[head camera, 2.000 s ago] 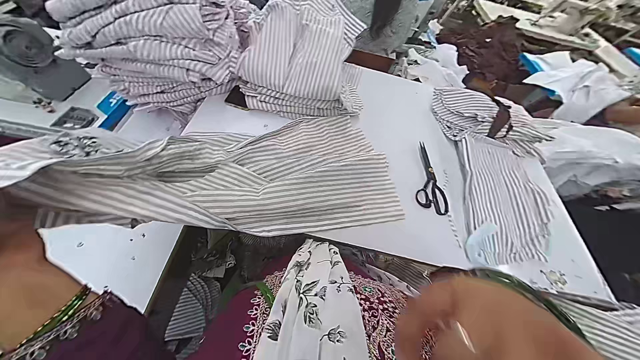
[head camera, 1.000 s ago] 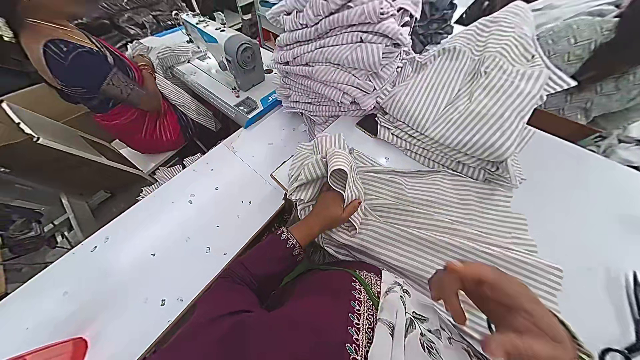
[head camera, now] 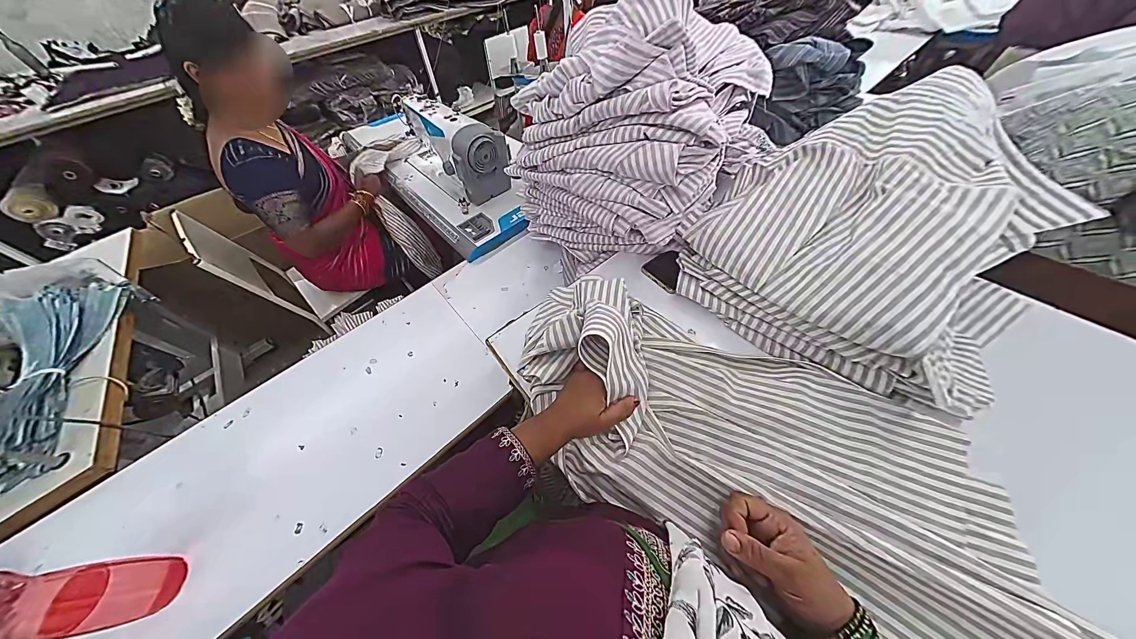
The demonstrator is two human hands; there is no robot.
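A grey-and-white striped garment (head camera: 799, 444) lies spread over the white table before me, its far left end bunched up. My left hand (head camera: 586, 404) grips that bunched end, the thumb on top and the other fingers hidden in the cloth. At the garment's near edge is my right hand (head camera: 768, 546), its fingers curled; whether it pinches the cloth I cannot tell. Beyond the garment sits a folded stack of striped pieces (head camera: 852, 231), with a dark phone (head camera: 661, 270) partly under its left edge. A tall pile of pinkish striped cloth (head camera: 630, 133) rises behind.
A co-worker (head camera: 311, 195) sits at a sewing machine (head camera: 461, 151) at the upper left, holding striped cloth. The white table (head camera: 355, 426) bears small scraps and runs toward the lower left, where a red object (head camera: 115, 595) lies. Bundled blue cloth (head camera: 49, 355) rests on another table at far left.
The view has swung to the left. My left hand holds the bunched end as it did one second ago. My right hand, with fingers apart then, is now curled at the garment's near edge.
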